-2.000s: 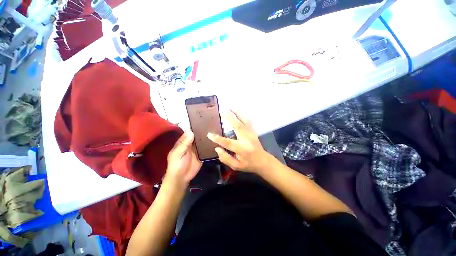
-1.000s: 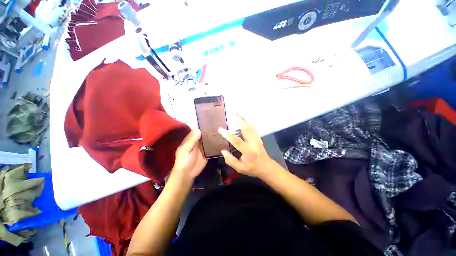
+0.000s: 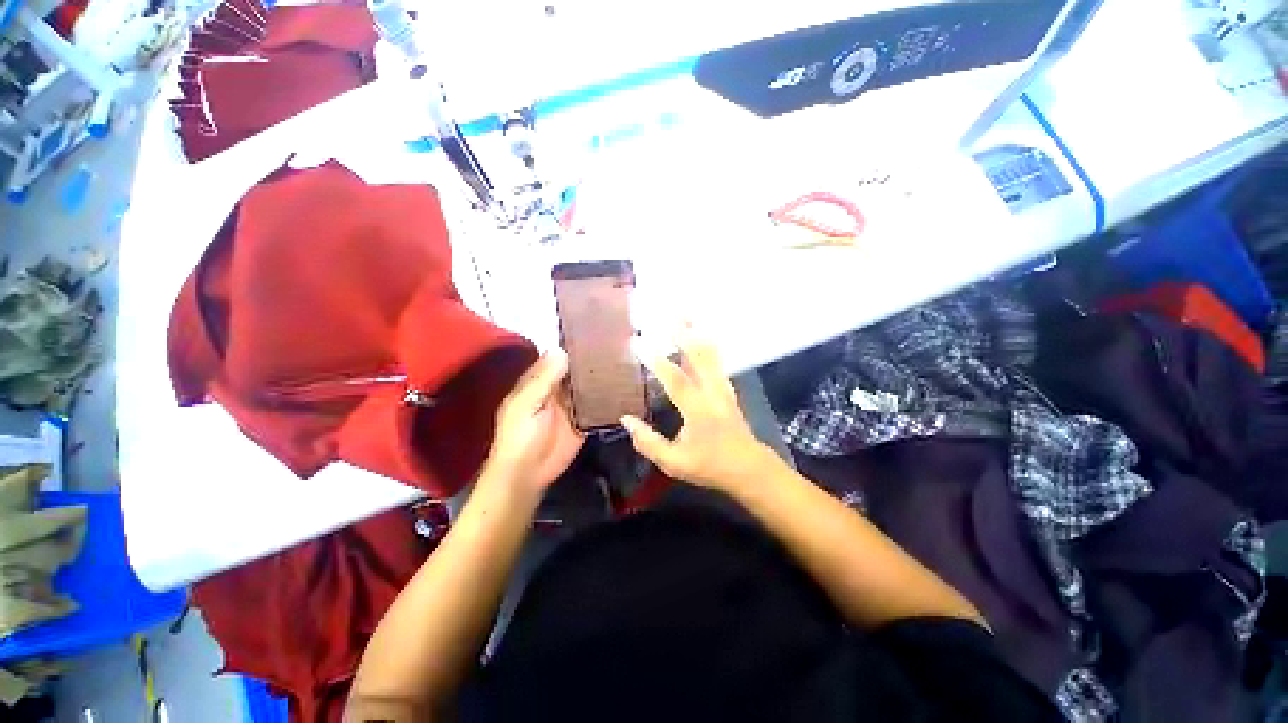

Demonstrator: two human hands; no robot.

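A smartphone (image 3: 600, 346) with a pinkish lit screen is upright at the table's front edge. My left hand (image 3: 537, 428) holds its lower left side. My right hand (image 3: 699, 421) is at its lower right, thumb and fingers at the screen's edge; whether it grips the phone or only touches it is hard to tell. A red garment piece (image 3: 332, 297) lies on the table left of the phone, with a dark tube-like opening and a thin whitish line ending in a small metallic glint.
The white sewing machine (image 3: 607, 85) stands behind, its needle area (image 3: 526, 212) just beyond the phone. Scissors (image 3: 819, 216) lie to the right. Red cut panels (image 3: 269, 85) are at the back left. Loose red fabric (image 3: 304, 607) hangs below the table's left edge. Dark plaid garments (image 3: 1074, 480) are heaped right.
The view has shifted slightly. The phone stays held between my hands; the fingers of my right hand have moved from over the screen towards its right edge.
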